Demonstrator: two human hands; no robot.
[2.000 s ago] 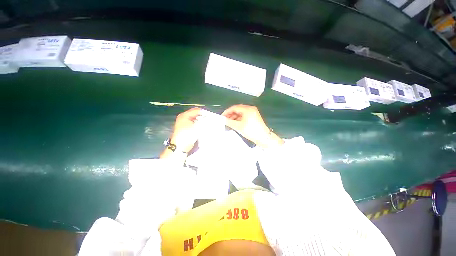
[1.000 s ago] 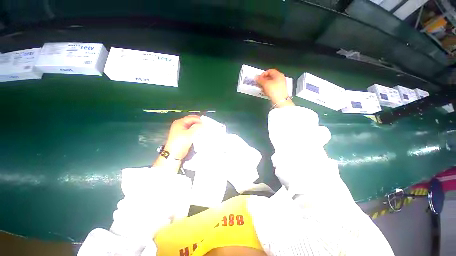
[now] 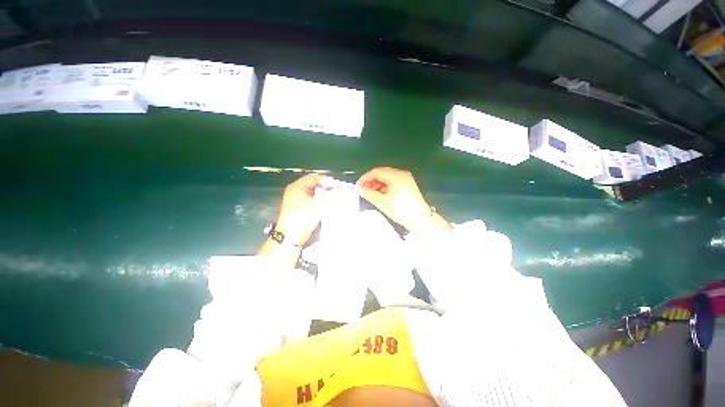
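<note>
My left hand (image 3: 300, 208) is shut on the white label strip (image 3: 340, 208), which is overexposed and hangs down towards my lap between the sleeves. My right hand (image 3: 393, 195) has its fingertips at the strip's upper right end; whether a single label is between them is too bright to tell. Beyond my hands, a white product box (image 3: 312, 106) without a dark block lies on the green conveyor belt (image 3: 401, 139). To its right, a box (image 3: 485, 135) bears a small dark label.
Several white boxes (image 3: 199, 85) stand in a row at the left. More labelled boxes (image 3: 564, 149) run off to the right beside a dark rail (image 3: 664, 181). The shiny near-side ledge (image 3: 143, 274) lies under my forearms. Yellow-black floor tape (image 3: 604, 345) shows at lower right.
My right hand has come back from the box on the belt to the label strip by my left hand. That box now shows its dark label. The boxes have moved right.
</note>
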